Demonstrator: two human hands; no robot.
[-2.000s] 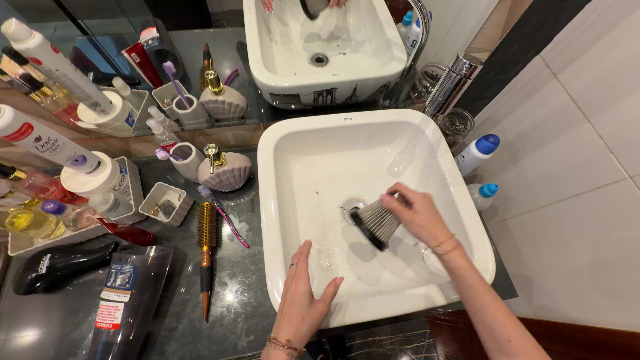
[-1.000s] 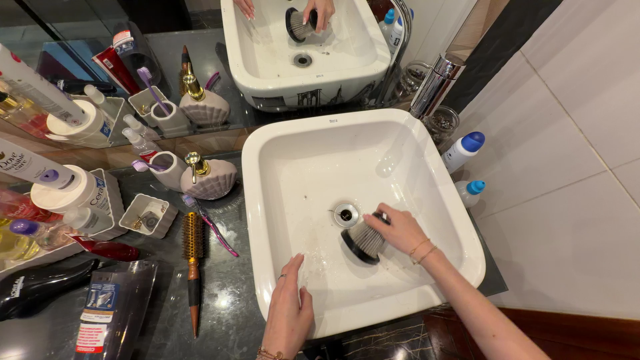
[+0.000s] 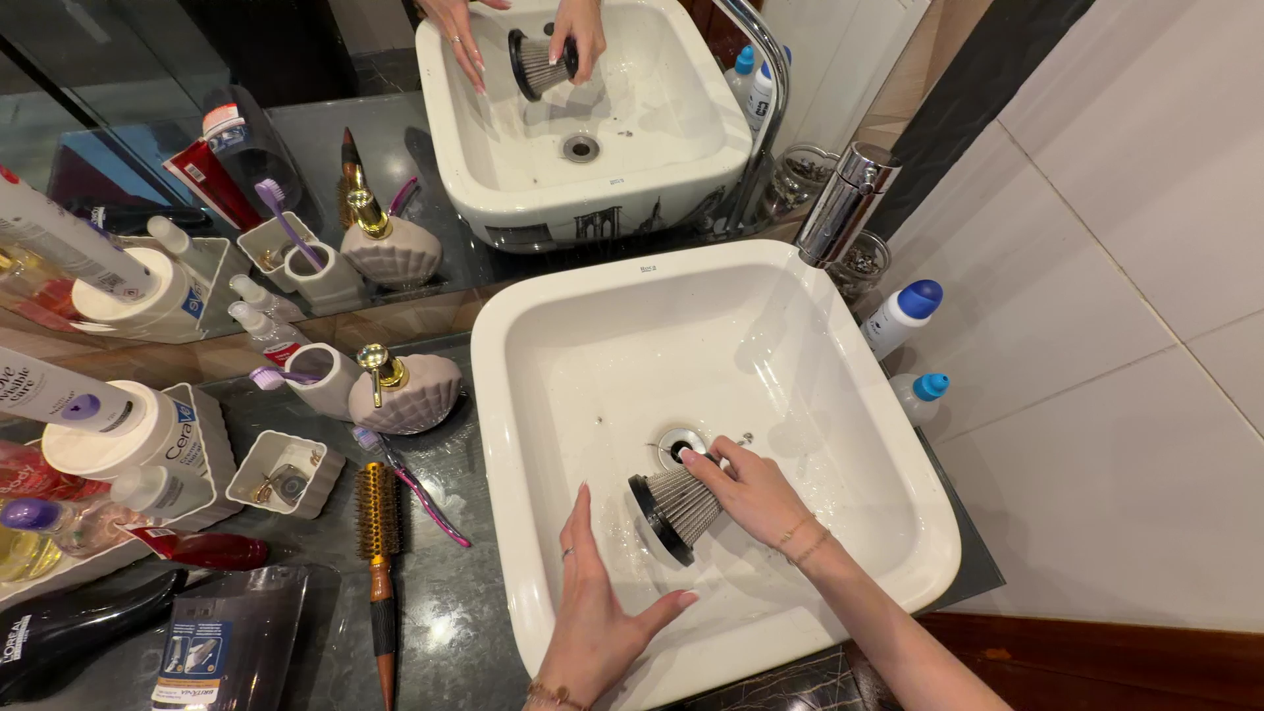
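Observation:
A pleated, cone-shaped filter with black end rings (image 3: 681,506) is tilted low inside the white ceramic washbasin (image 3: 647,265). My right hand (image 3: 755,486) grips its narrow end, close to the drain (image 3: 679,446). At the filter's left, my left hand (image 3: 604,602) has its fingers and thumb spread and holds nothing; it appears apart from the filter. Dark specks of debris (image 3: 746,437) lie beside the drain. Both hands and the filter also show in the mirror.
A chrome faucet (image 3: 851,202) rises at the basin's back right corner, near two bottles (image 3: 901,316). Left of the basin are a soap dispenser (image 3: 405,390), a toothbrush (image 3: 420,494), a round hairbrush (image 3: 379,553), a small dish (image 3: 286,474) and a clear plastic container (image 3: 232,637).
My right hand has moved the filter off the drain, which it partly covered two seconds ago, toward the front of the basin. My left hand remains spread at the basin's left side.

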